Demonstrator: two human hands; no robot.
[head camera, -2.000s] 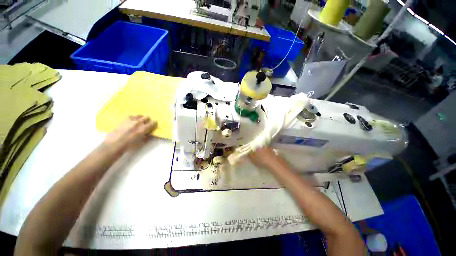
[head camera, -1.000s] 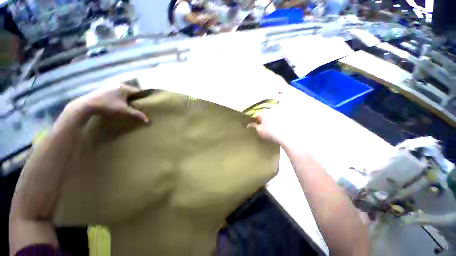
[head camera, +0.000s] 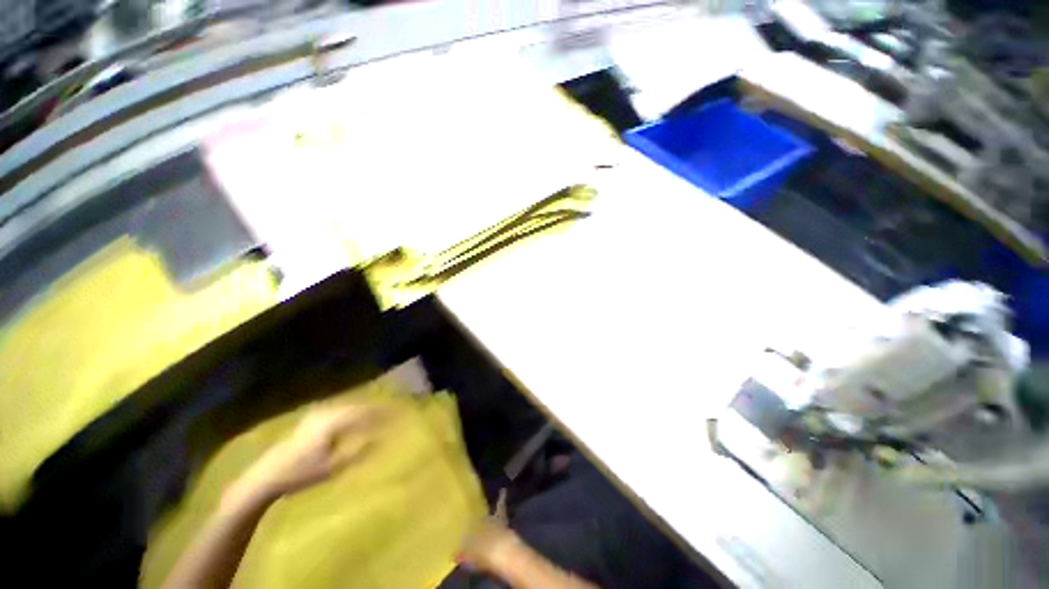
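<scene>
A large yellow panel lies low in front of me, over my lap, below the table's front edge. My left hand is on its upper middle, blurred, with the fingers bent; whether it grips the panel is unclear. My right hand is at the panel's lower right edge and appears to pinch it. The panel's bottom runs out of the picture.
A folded stack of yellow pieces lies on the white table. Another yellow panel lies at the left. The sewing machine is at the right. A blue bin stands behind the table.
The view has swung left, away from the machine. The raised olive-brown sheet is no longer held up; a yellow face now shows low in front, with both hands lower.
</scene>
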